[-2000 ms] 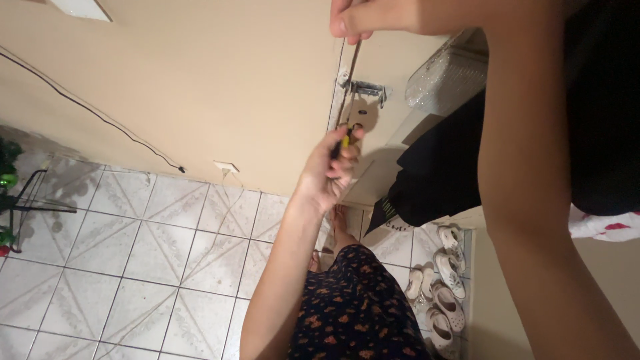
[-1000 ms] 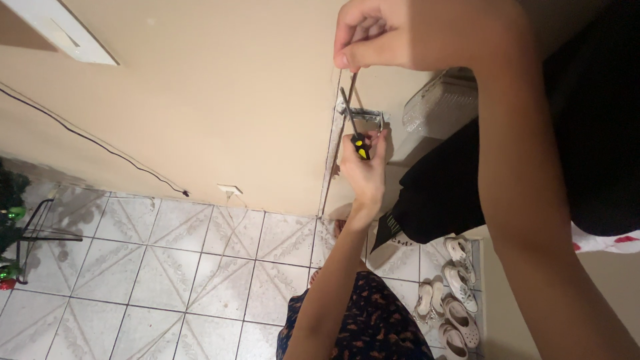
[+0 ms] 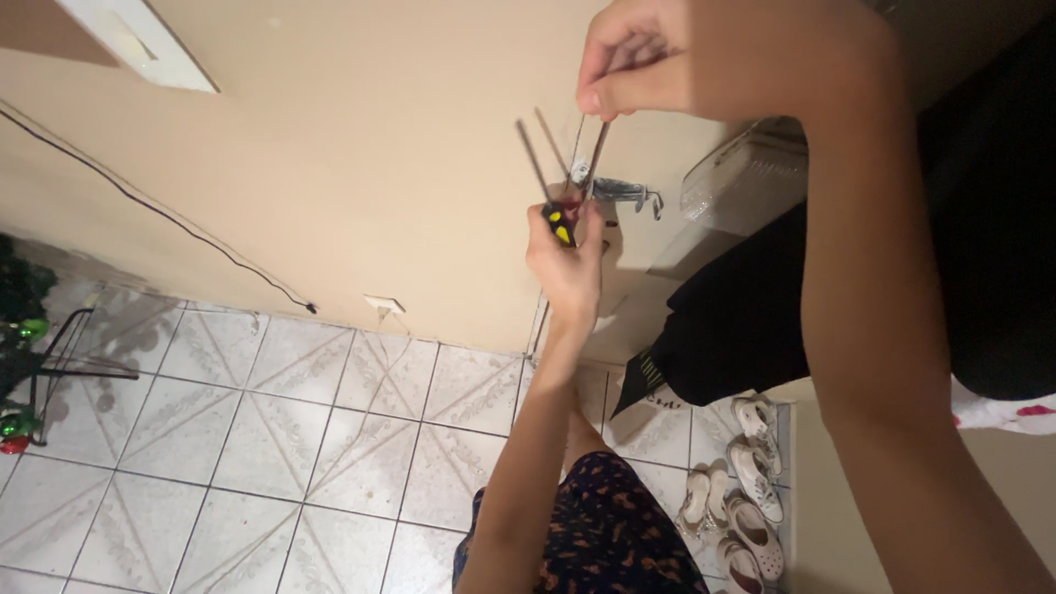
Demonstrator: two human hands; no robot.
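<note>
My left hand (image 3: 569, 264) is closed around a screwdriver (image 3: 561, 224) with a black and yellow handle, its shaft angled toward the upper left beside the wall. Higher up, the fingertips of my right hand (image 3: 615, 91) pinch a thin dark strip or rod (image 3: 601, 148); its lower end reaches down close to my left fingers. Whether they touch it is unclear. Just behind the strip is a metal door lock or latch fitting (image 3: 619, 191), at the edge of a beige door. A blurred reddish patch shows by my left fingertips.
Black cloth (image 3: 734, 313) hangs at the right, near a clear plastic item (image 3: 734, 177). Several shoes (image 3: 755, 528) lie on the tiled floor (image 3: 355, 445). A black cable (image 3: 190, 214) runs along the wall above a socket (image 3: 384, 304). A decorated green tree (image 3: 25, 330) stands far left.
The screwdriver in my left hand has shifted left, its shaft now apart from the thin strip it crossed a second ago. My right hand keeps its pinch near the same place.
</note>
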